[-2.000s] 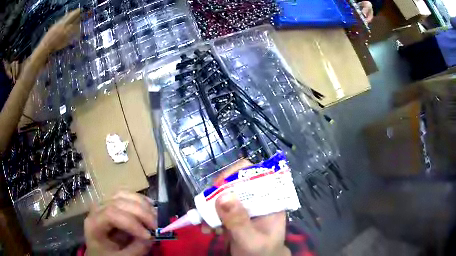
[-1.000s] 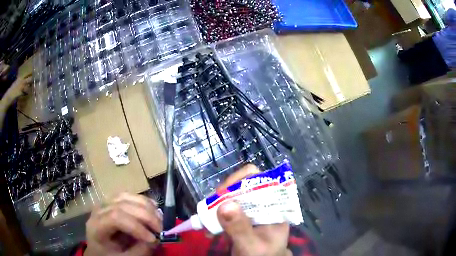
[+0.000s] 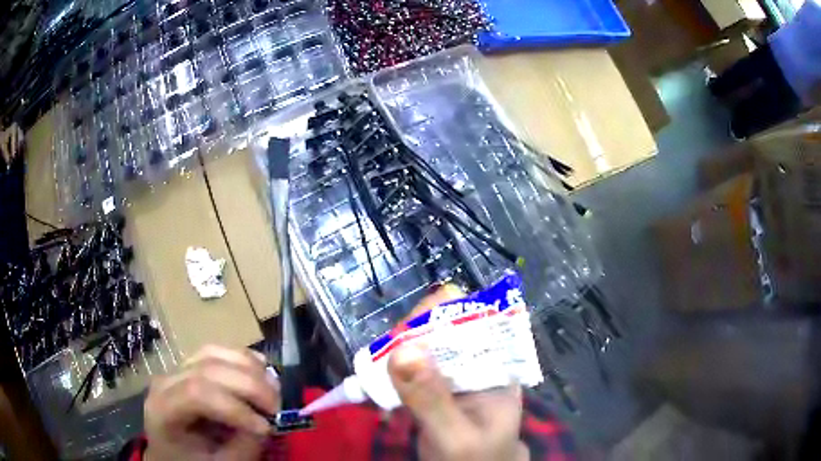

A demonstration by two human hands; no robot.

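My right hand (image 3: 455,410) grips a white glue tube (image 3: 468,347) with blue and red print. Its pale pinkish nozzle (image 3: 335,396) points left, with the tip at a small black end piece (image 3: 293,420). Whether the tip touches it cannot be told. My left hand (image 3: 212,401) pinches the end piece at its left side. A black strip (image 3: 287,270) stands up from the end piece, with a wider dark part at its far end, in front of the left edge of a clear tray (image 3: 338,311) that holds black strips.
A crumpled tissue (image 3: 206,273) lies on the cardboard (image 3: 171,234). A tray of black parts (image 3: 76,288) is at left, a large clear tray (image 3: 198,72) at the back. A red-and-black pile (image 3: 405,27) sits beside a blue bin (image 3: 554,20). Cartons (image 3: 711,243) and part of a person (image 3: 797,54) are at right.
The other person's arm at the left has gone from view. The view has shifted slightly. The strip's upper end has tilted left since one second ago. Both hands keep their holds.
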